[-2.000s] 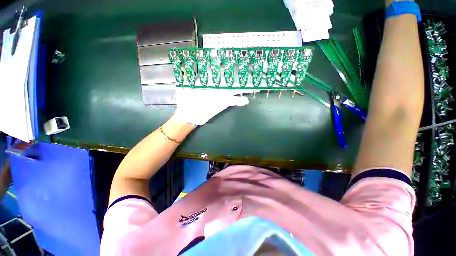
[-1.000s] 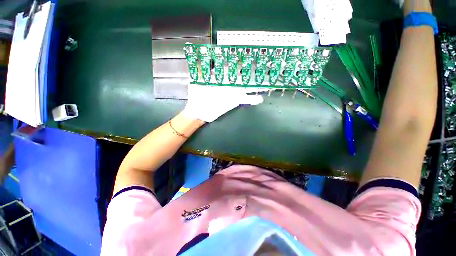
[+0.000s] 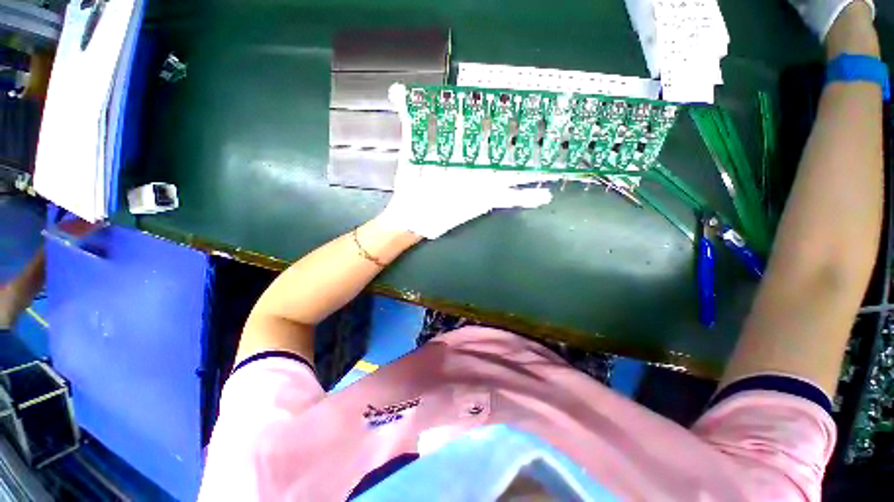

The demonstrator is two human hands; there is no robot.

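Observation:
My left hand (image 3: pixel 446 201), in a white glove, holds a green PCB panel (image 3: pixel 529 132) by its left part. The panel carries a row of several small boards, with pins along its near edge. The palm and thumb are below the panel, and a fingertip shows at its upper left corner. My right hand (image 3: pixel 828 12), also in a white glove, is at the top right edge, partly cut off; I cannot tell what its fingers do. Blue-handled side cutters (image 3: pixel 708 270) lie on the bench right of the panel.
Green bare strips (image 3: pixel 730 167) lie loose at the right. A four-banded block (image 3: pixel 368 118) and a white printed strip (image 3: pixel 549 80) lie behind the panel. A white printed stack (image 3: pixel 686 49) stands at the back. A clipboard (image 3: pixel 88 118), a white holder (image 3: pixel 154 198) and a tray of boards (image 3: pixel 868 382) flank the bench.
The whole view has shifted, so bench things sit further right. My right hand has come partly into the picture. My left hand still holds the panel in about the same place.

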